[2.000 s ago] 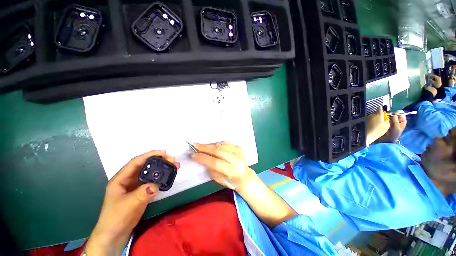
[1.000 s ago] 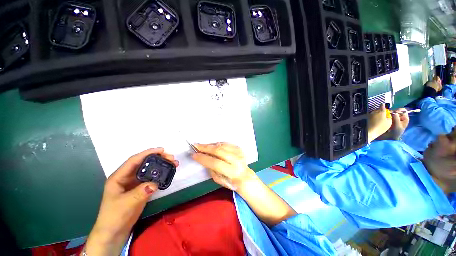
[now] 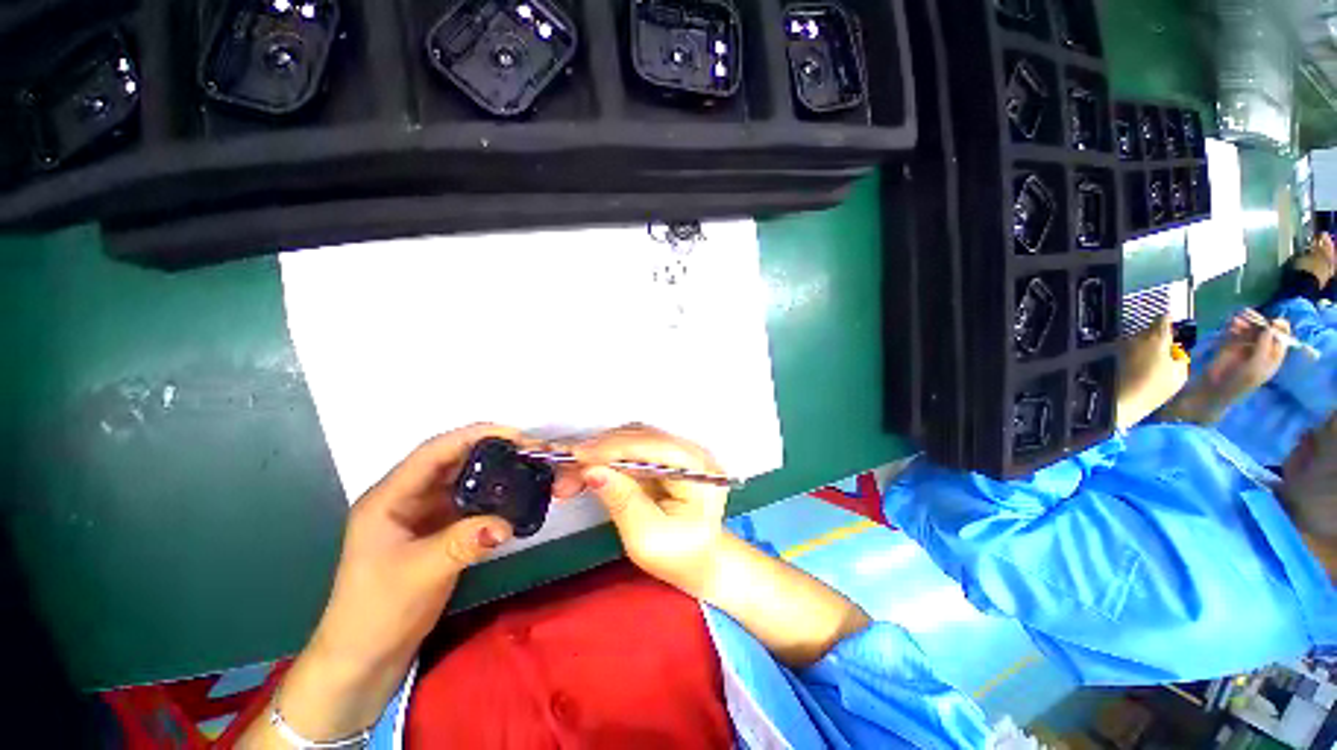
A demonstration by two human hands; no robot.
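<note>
A black camera housing (image 3: 503, 487) is held by its edges in my left hand (image 3: 418, 513), its hollow side with two bright dots facing up. My right hand (image 3: 653, 506) holds thin tweezers (image 3: 660, 469) lying nearly level, their tip end at the housing's right upper edge. My right fingers are beside the housing; whether they touch it I cannot tell. Both hands are over the near edge of the white paper sheet (image 3: 440, 344). Small black sealing rings (image 3: 675, 235) lie in a tangle at the paper's far edge, with a few loose ones below.
A stacked black foam tray (image 3: 513, 161) with housings in its pockets stands behind the paper. Another tall stack (image 3: 938, 293) stands to the right, with a smaller tray beyond. A person in a blue smock (image 3: 1085, 572) sits at my right along the green bench (image 3: 132, 484).
The tweezers have turned from pointing up-left to lying level, and my right hand has come to the housing. The housing is tilted differently. The whole view has shifted slightly.
</note>
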